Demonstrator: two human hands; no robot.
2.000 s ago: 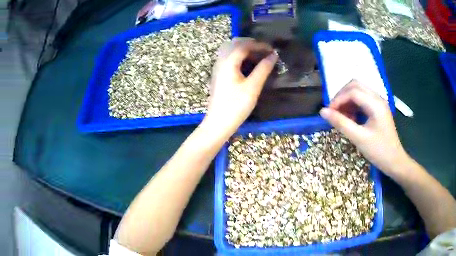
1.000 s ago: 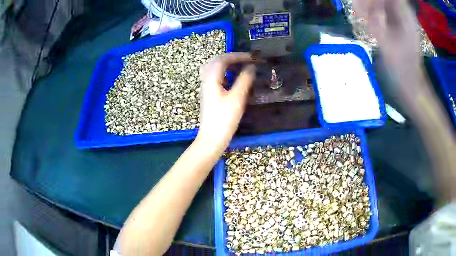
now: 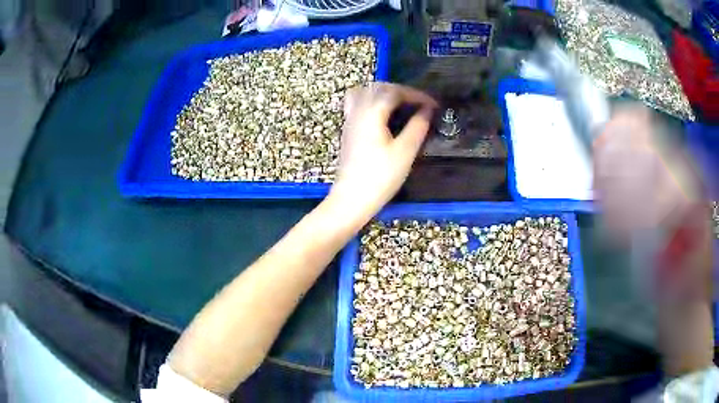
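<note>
My left hand (image 3: 378, 142) is beside the locating fixture (image 3: 449, 123) on the dark hand press (image 3: 461, 75). Its thumb and index finger nearly meet; whether they hold a piece cannot be told. A small shiny piece stands upright at the fixture. My right hand (image 3: 642, 169), blurred, is closed around the pale press lever (image 3: 579, 98), which slants over the small tray (image 3: 544, 149) of white inserts. The near tray (image 3: 465, 307) is full of small brass-coloured metal pieces.
The large left tray (image 3: 252, 189) holds similar metal pieces. A clear bag of parts (image 3: 627, 51) lies behind the white tray, with something red (image 3: 698, 75) beyond. A desk fan's grille (image 3: 335, 6) shows at the back edge.
My right hand has gone from over the white tray up to the far right, then come down and nearer with the lever. My left hand has shifted slightly right since one second ago.
</note>
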